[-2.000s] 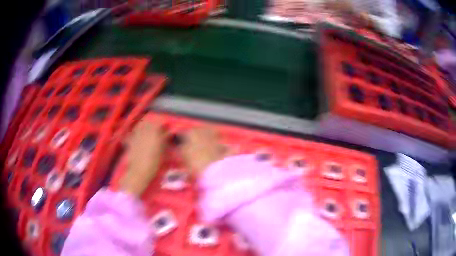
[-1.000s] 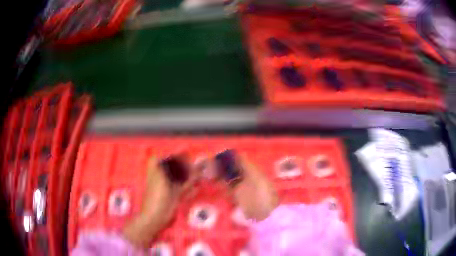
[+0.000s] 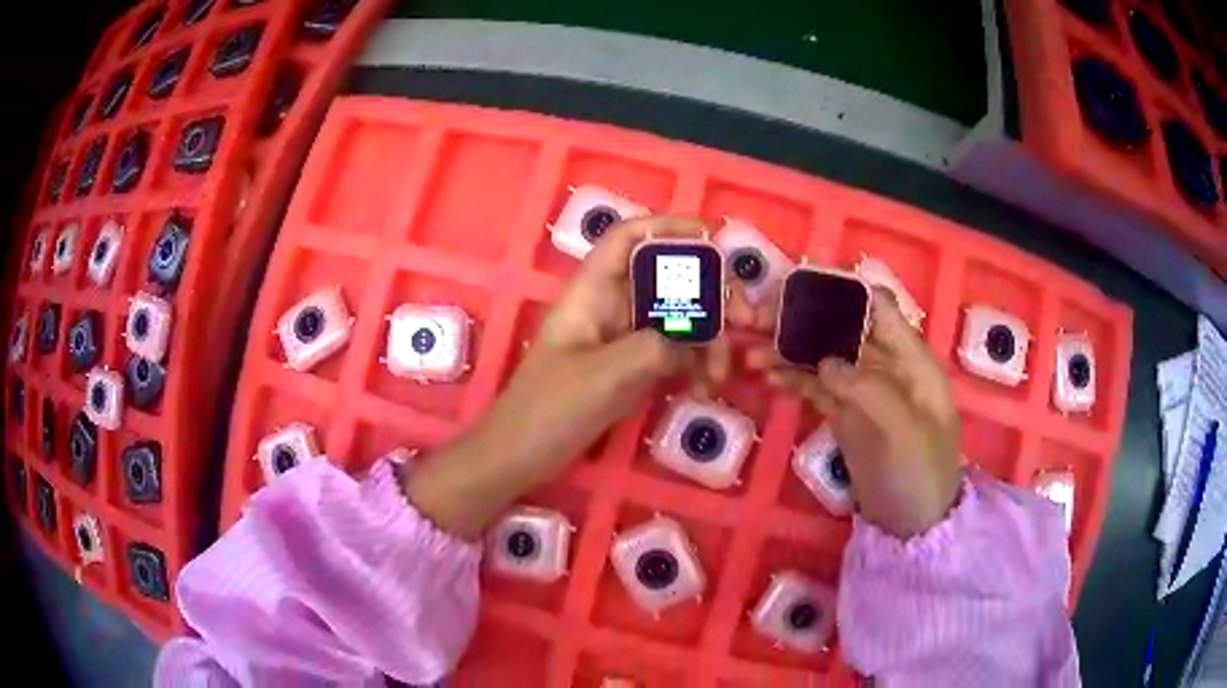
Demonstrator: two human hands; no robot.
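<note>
My left hand point(image 3: 592, 350) holds a smartwatch point(image 3: 678, 290) face up. Its screen shows a white square code above a green patch. My right hand point(image 3: 888, 417) holds a second smartwatch point(image 3: 822, 317) with a rose-gold case and a dark screen, its thumb at the lower edge. The two watches are side by side, apart, above the red foam tray point(image 3: 478, 195). Several pink watches lie in its pockets with the round sensor side up, such as the pink watch point(image 3: 702, 440) below my hands. Some pockets are partly hidden by my hands and sleeves.
A tilted red side tray point(image 3: 263, 175) at the left holds dark and pink watches. A red far tray point(image 3: 1063, 88) with dark round items is at the upper right. A pale metal edge point(image 3: 646, 83) runs behind the foam tray. Paper sheets point(image 3: 1184, 457) lie at the right edge.
The view has moved closer over the foam tray and is sharper. Both hands now hold their watches side by side with the screens facing up, one lit and one dark.
</note>
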